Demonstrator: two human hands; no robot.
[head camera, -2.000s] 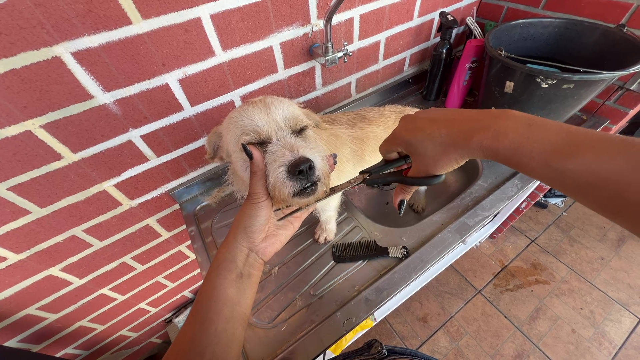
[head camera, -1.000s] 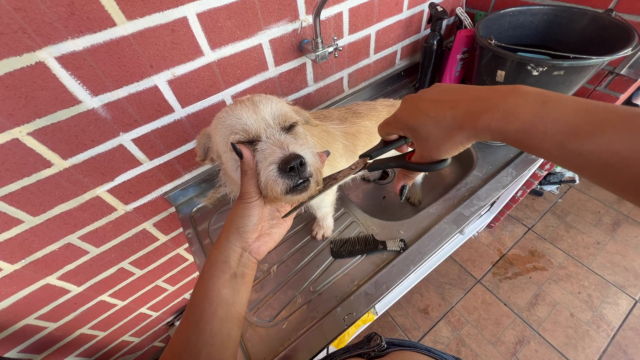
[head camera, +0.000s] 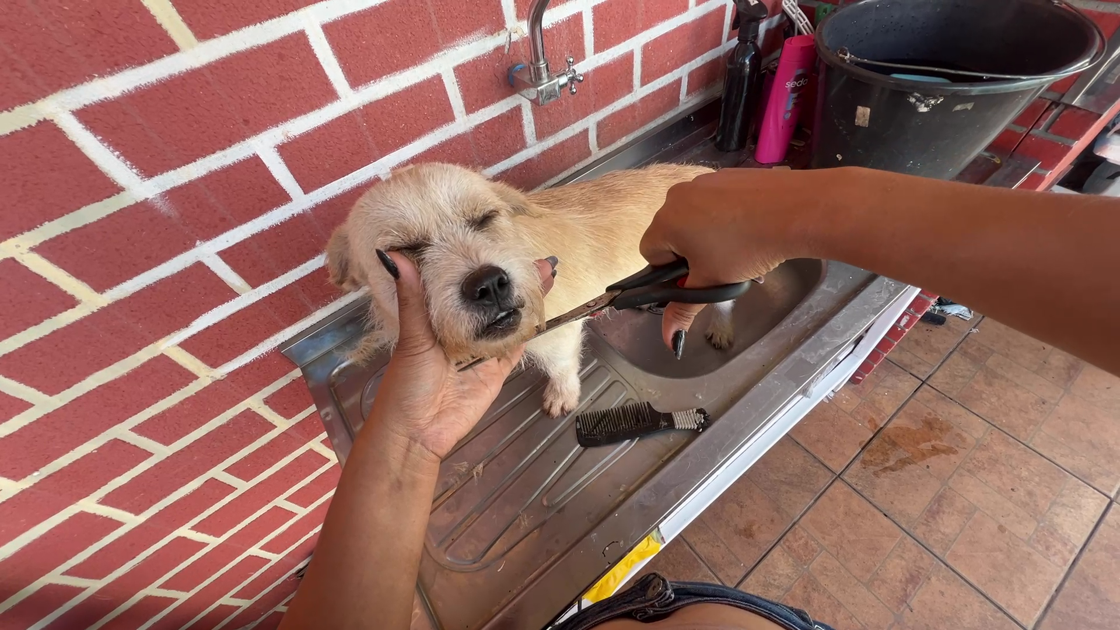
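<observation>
A pale, wiry-haired dog (head camera: 604, 206) stands on the stainless steel sink unit (head camera: 516, 560), its eyes closed. Its chin and cheeks rest in my left hand (head camera: 446, 376), the thumb on one cheek and fingertips showing at the other. In my right hand (head camera: 722, 227) are black-handled scissors (head camera: 595, 306). Their blades run under the dog's chin, just above my left palm, and look nearly closed; the fur hides part of them. A black comb-like brush (head camera: 639, 423) lies on the ridged drainboard near a front paw.
Behind the dog a metal tap (head camera: 542, 83) sticks out of the painted brick wall (head camera: 201, 157). A black spray bottle (head camera: 740, 87), a pink bottle (head camera: 786, 101) and a large black bucket (head camera: 910, 122) stand at the far end. Tiled floor (head camera: 945, 464) lies to the right.
The scissors' blades were spread apart one second ago and are closer together now. My left hand still holds the dog's head.
</observation>
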